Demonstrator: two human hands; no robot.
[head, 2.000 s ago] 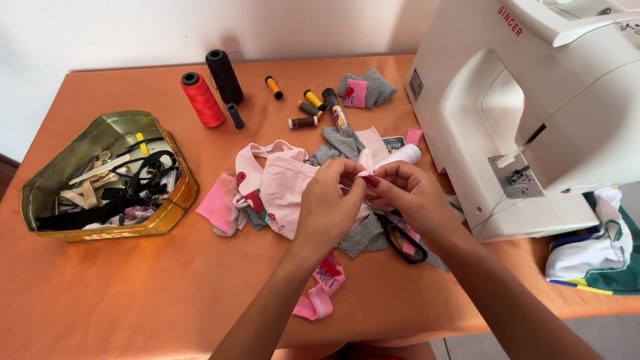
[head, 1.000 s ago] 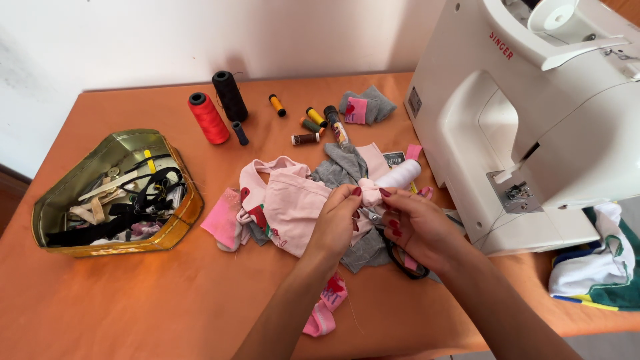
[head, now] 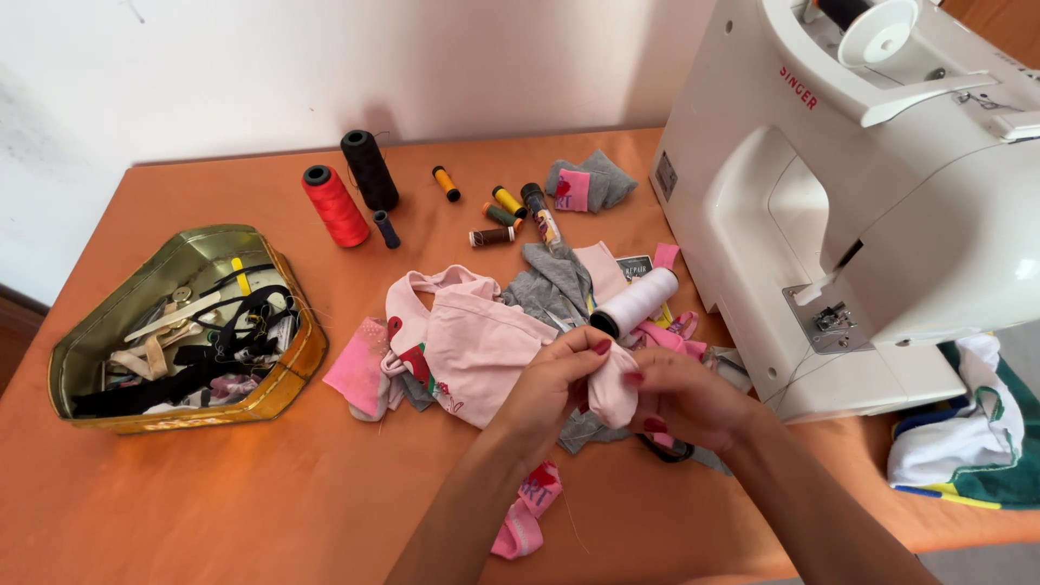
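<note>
Between both hands, over the fabric pile, is a small bunched piece of light pink fabric point(head: 613, 392). My left hand point(head: 552, 382) pinches its left side, and my right hand point(head: 682, 394) has its fingers on the right side. A pink garment piece with red and green prints point(head: 483, 349) lies left of my left hand. Just above the hands a cone of white thread point(head: 642, 301) rests tilted on the pile. Grey fabric point(head: 552, 280) lies behind them. Black scissor handles point(head: 668, 448) are partly hidden under my right hand.
A Singer sewing machine point(head: 853, 187) stands at the right. An open gold tin point(head: 301, 357) of notions is at the left. Red point(head: 335, 207) and black thread cones point(head: 370, 172) stand near the wall, with small spools point(head: 493, 236) beside them. Pink fabric strips point(head: 520, 520) lie near the front.
The pink fabric in my hands shows as a larger, rounded bunch than before. My hands have shifted slightly, and the white thread cone shows more fully than two seconds ago.
</note>
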